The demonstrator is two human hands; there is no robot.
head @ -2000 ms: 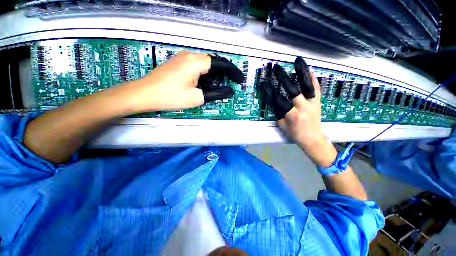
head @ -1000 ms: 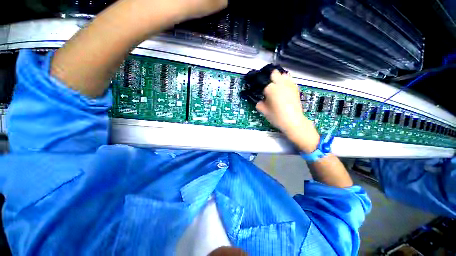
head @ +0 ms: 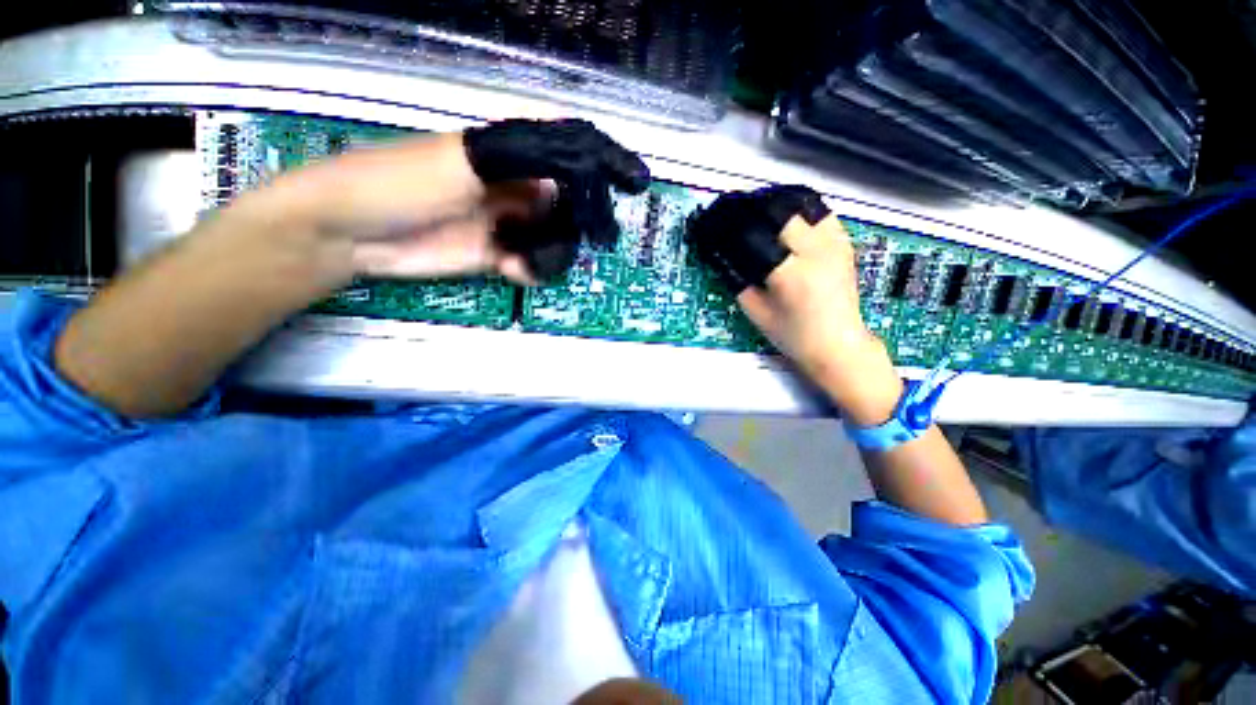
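Green printed circuit boards (head: 606, 314) with white markings lie in the conveyor channel. My left hand (head: 517, 200), in black finger cots, is over the boards left of centre, slightly blurred, its fingers curled. My right hand (head: 785, 262), also in black finger cots, is over the boards right of centre with its fingertips bunched low at the board. I cannot tell whether either hand holds a component, because the dark finger cots hide it. Dark upright fitted components (head: 1012, 293) stand in a row on the boards to the right.
White conveyor rails (head: 647, 379) run along both sides of the boards. A glossy component tray (head: 551, 69) lies beyond the far rail, with stacked dark trays (head: 992, 103) at the right. A blue cord (head: 1102, 282) runs from my wrist strap (head: 902, 417). Another person's blue sleeve (head: 1129, 482) is at right.
My left hand was beyond the conveyor, partly out of view, a second ago and is now back over the boards. My right hand has shifted slightly right and stays low at the boards.
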